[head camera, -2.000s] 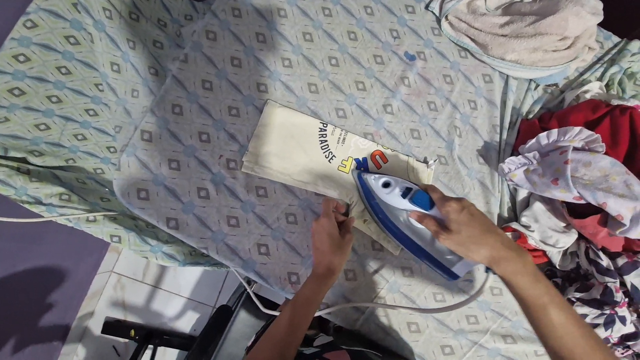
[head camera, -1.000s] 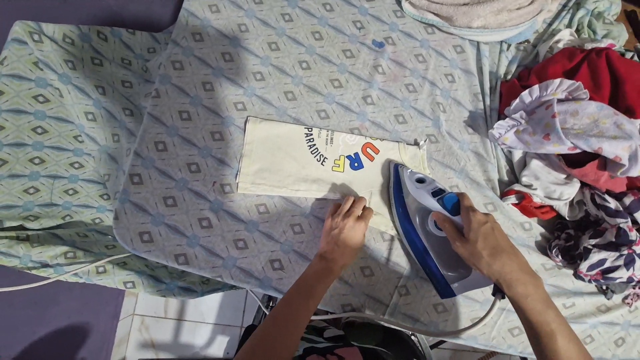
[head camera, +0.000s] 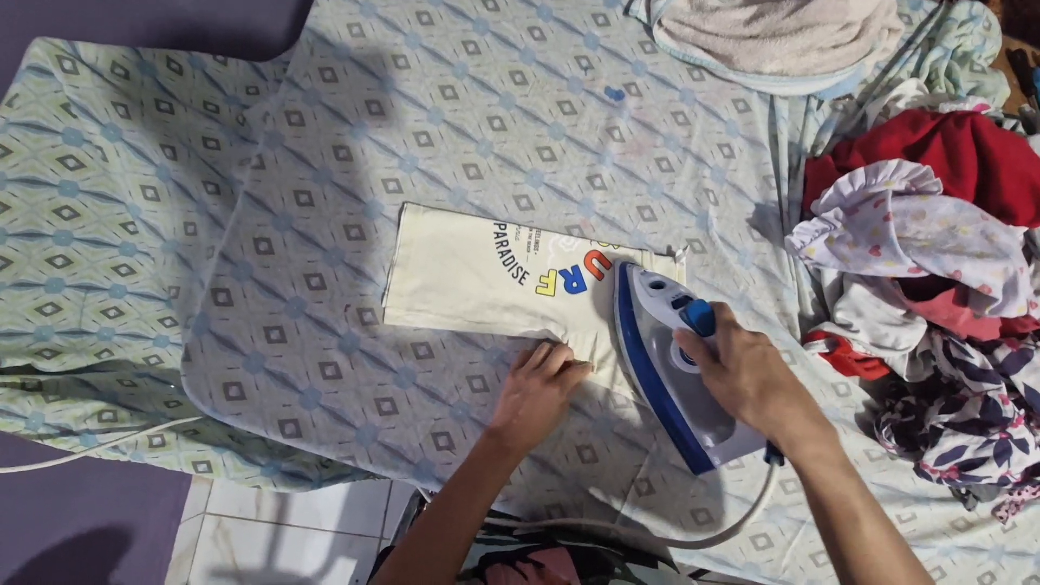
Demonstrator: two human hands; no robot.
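Note:
A cream printed T-shirt [head camera: 455,276], folded in half lengthwise, lies on a patterned cloth [head camera: 455,122]. My right hand [head camera: 751,374] is closed around the handle of a blue-and-white steam iron [head camera: 678,406], whose tip points away from me and rests on the shirt's right part, near its sleeve and neckline. The iron hides some of that part. Just left of the iron, my left hand [head camera: 540,390] presses its fingertips on the shirt's near edge, by the sleeve; whether it pinches the fabric is hard to tell.
Heaped clothes [head camera: 918,244] lie at the right, red, white and floral. A beige towel-like cloth [head camera: 780,41] lies at the top right. The iron's white cord [head camera: 707,543] curves along the near edge. Below left, white floor tiles [head camera: 292,520] show past the cloth's edge.
The iron in my right hand moved right, off the shirt's lettering, between two seconds and one second ago, and stays over the right part now. My left hand remains by the near edge.

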